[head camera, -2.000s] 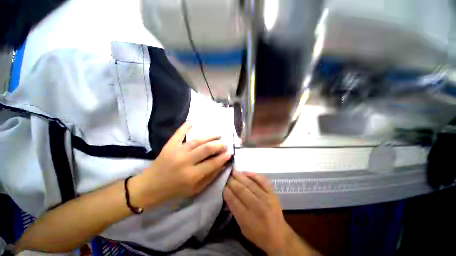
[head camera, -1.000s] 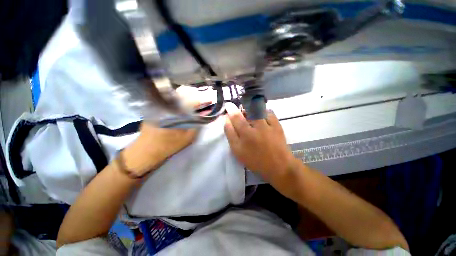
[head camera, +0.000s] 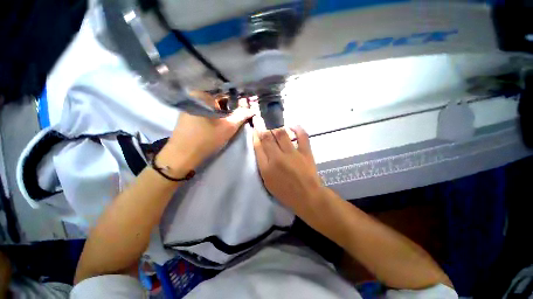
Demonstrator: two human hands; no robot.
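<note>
A white garment with narrow black stripes [head camera: 204,201] lies bunched left of the needle and hangs over the table's front edge. My left hand [head camera: 204,137] presses on the cloth, its fingertips near the presser foot, partly hidden by the machine head. My right hand [head camera: 286,160] holds the garment's edge just in front of the foot, fingers bent and close together. The sewing machine [head camera: 380,35] with blue "JACK" lettering stands over the work. A grey cylindrical attachment [head camera: 272,114] stands right beside my right fingertips. The needle itself is too blurred to make out.
The grey front edge of the table [head camera: 374,169] bears a ruler strip. A small pale tab [head camera: 456,121] lies on the table at right. A blue plastic basket [head camera: 182,277] shows below the table. Part of a person's sleeve [head camera: 29,289] shows at lower left.
Since two seconds ago, both hands have come up closer to the presser foot with the cloth. Since one second ago, the view has shifted and the cloth's black-edged hem shows more at the bottom.
</note>
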